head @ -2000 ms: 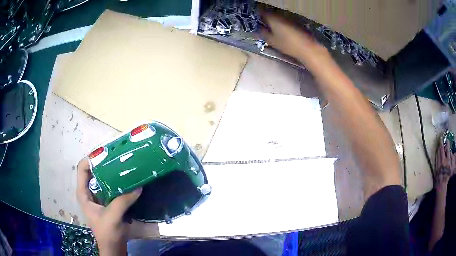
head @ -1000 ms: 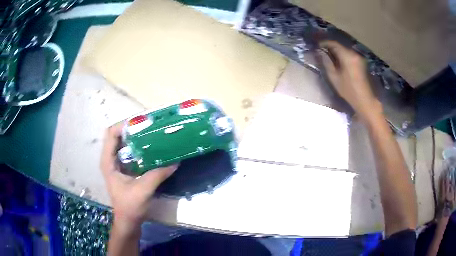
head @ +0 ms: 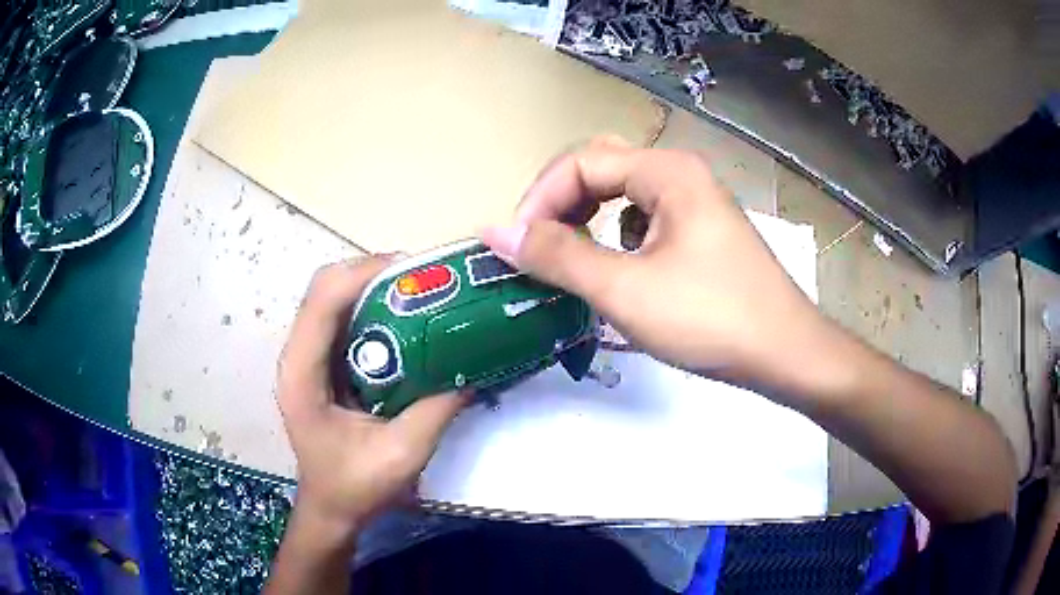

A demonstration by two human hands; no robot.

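A glossy green car body shell (head: 482, 337) is held above the white sheet, its end with the orange-red tail light (head: 425, 282) and round lamp (head: 373, 356) facing me. My left hand (head: 349, 407) grips its left end, thumb along the lower edge. My right hand (head: 663, 262) is over its right part, thumb and fingertip pinching a small dark plate with a silver edge (head: 493, 267) against the upper face. The shell's right end is partly hidden by my right hand.
A long dark box (head: 814, 110) of loose silver-black plates lies at the far right. A tan cardboard sheet (head: 384, 128) lies behind the shell. White sheets (head: 697, 442) are under my right forearm. Another car body (head: 87, 180) sits at far left. Blue bins are below the table edge.
My right hand has come from the parts box to the shell with a small plate. The shell has been turned and tilted, so its dark underside no longer shows.
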